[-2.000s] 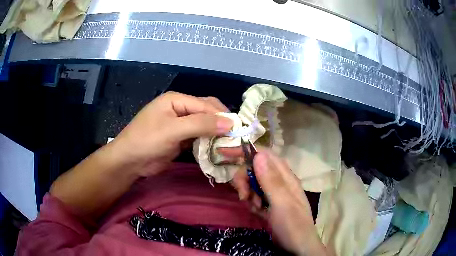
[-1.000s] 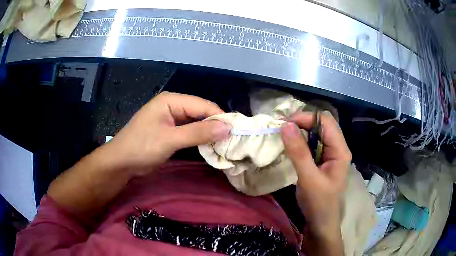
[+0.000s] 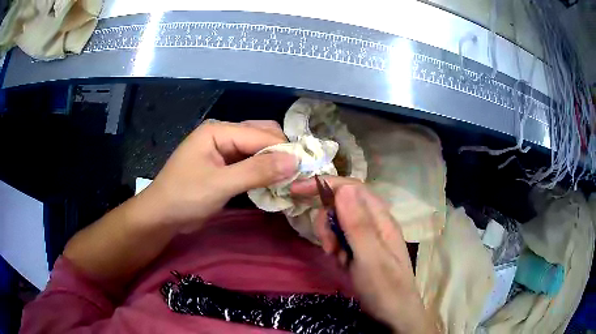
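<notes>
A cream garment piece (image 3: 398, 173) hangs over the lap below the table edge, with a gathered ruffled opening at its left end. My left hand (image 3: 229, 163) pinches the gathered edge between thumb and fingers. A short pale elastic strip (image 3: 308, 165) shows at the fingertips. My right hand (image 3: 366, 241) holds dark thread snips (image 3: 332, 212), blades pointing up at the gathered edge just right of the left thumb. Whether the blades touch the cloth or a thread is too blurred to tell.
The grey table edge with a printed ruler (image 3: 261, 44) runs across the top. Cream cloth (image 3: 55, 26) lies at upper left. White-lilac elastic strips (image 3: 562, 98) hang at right. A teal cylinder (image 3: 541, 275) sits by cream cloth at lower right.
A second ago both hands stretched the gathered edge with the elastic showing between them. Now my right hand has let go of the edge, moved down and left, and the snips point at the cloth.
</notes>
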